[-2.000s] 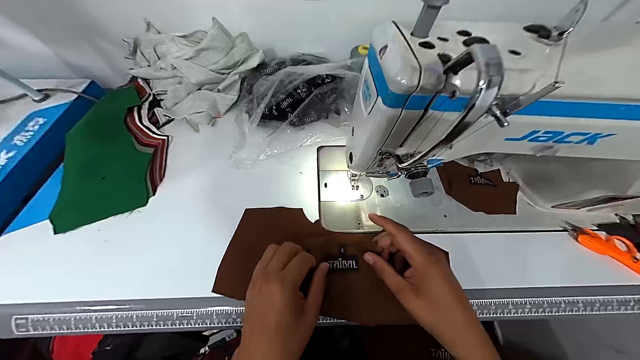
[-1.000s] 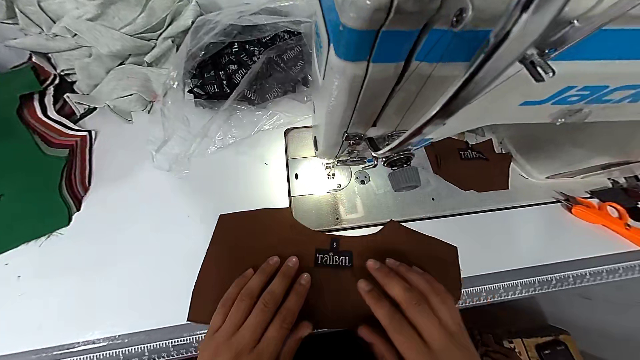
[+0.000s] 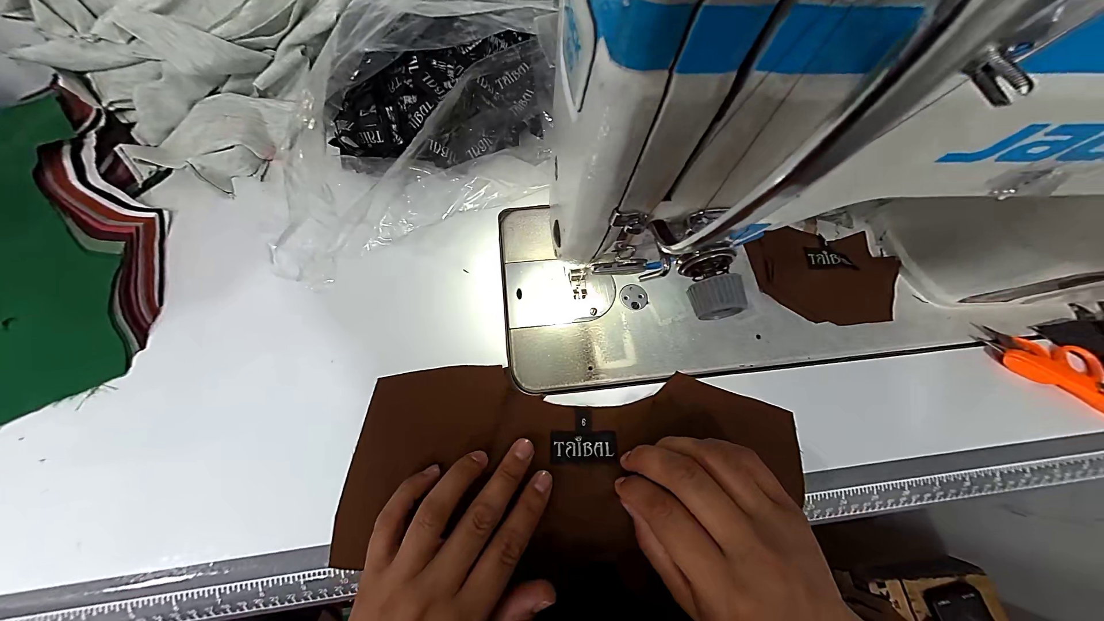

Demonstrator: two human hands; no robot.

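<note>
A brown fabric piece [image 3: 440, 414] with a curved neckline cut lies flat at the table's front edge, just below the sewing machine's metal bed. On its middle lies a black woven label [image 3: 584, 448] bearing writing, with a small black tab [image 3: 584, 421] above it. My left hand [image 3: 466, 526] rests on the cloth left of the label, fingers spread and holding nothing. My right hand [image 3: 724, 526] lies on the cloth at the label's right edge, fingers bent and close together; whether they pinch anything is unclear. The presser foot [image 3: 579, 283] stands lit above the cloth's edge.
The sewing machine head [image 3: 655, 129] fills the upper right. Another brown piece with a label [image 3: 828, 289] lies on its bed. Orange thread snips [image 3: 1048, 366] are at right. Green fabric [image 3: 60, 276], grey cloth [image 3: 198, 78] and a plastic bag of black labels [image 3: 440, 103] lie leftward. A ruler [image 3: 957, 487] edges the table.
The brown piece now lies spread flat with its neckline toward the machine. My hands, earlier by the label with fingers bent, rest on the cloth. The view has moved closer.
</note>
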